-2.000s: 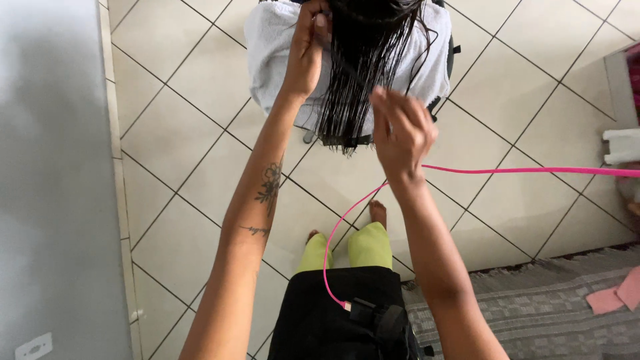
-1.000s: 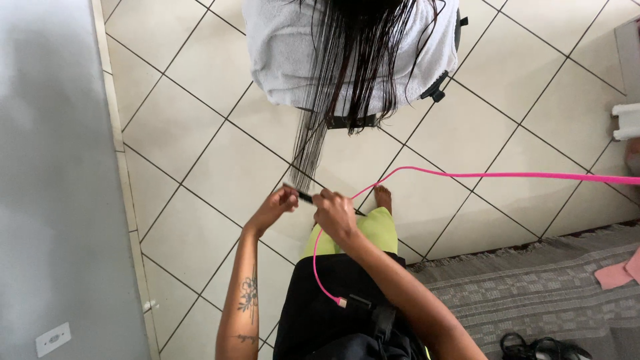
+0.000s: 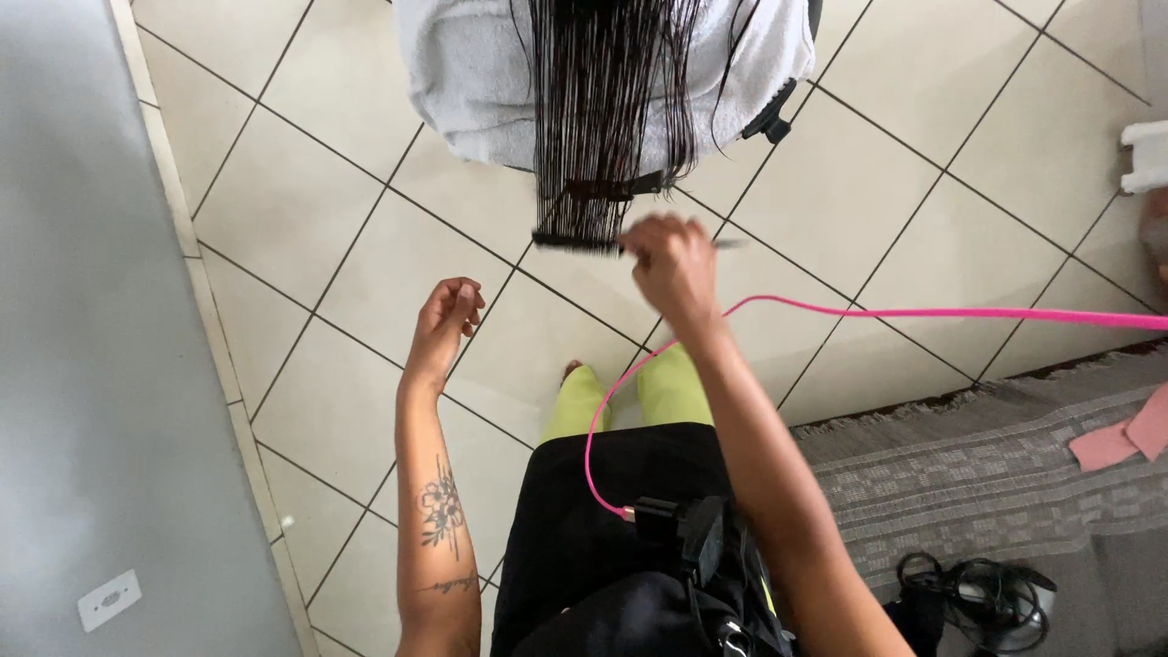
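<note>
Long, wet dark hair (image 3: 593, 100) hangs over a white towel (image 3: 465, 91) draped on a seated person at the top of the head view. My right hand (image 3: 673, 265) grips a black comb (image 3: 570, 243), whose teeth lie across the hair near its ends; its thin handle sticks out to the right, blurred. Left of the comb and lower, my left hand (image 3: 452, 315) is held in the air, fingers loosely curled, with nothing visible in it and not touching the hair.
A pink cable (image 3: 912, 313) runs from the right edge to a black device (image 3: 675, 525) at my waist. Lower right is a sofa with a grey woven cover (image 3: 958, 465), pink cloth (image 3: 1122, 438) and coiled black cord (image 3: 995, 593). A grey wall (image 3: 109, 319) borders the left.
Two seconds ago both hands were up at the hair; one second ago they were together below its ends. Now my left hand is apart at the left and my right hand is back up with the comb.
</note>
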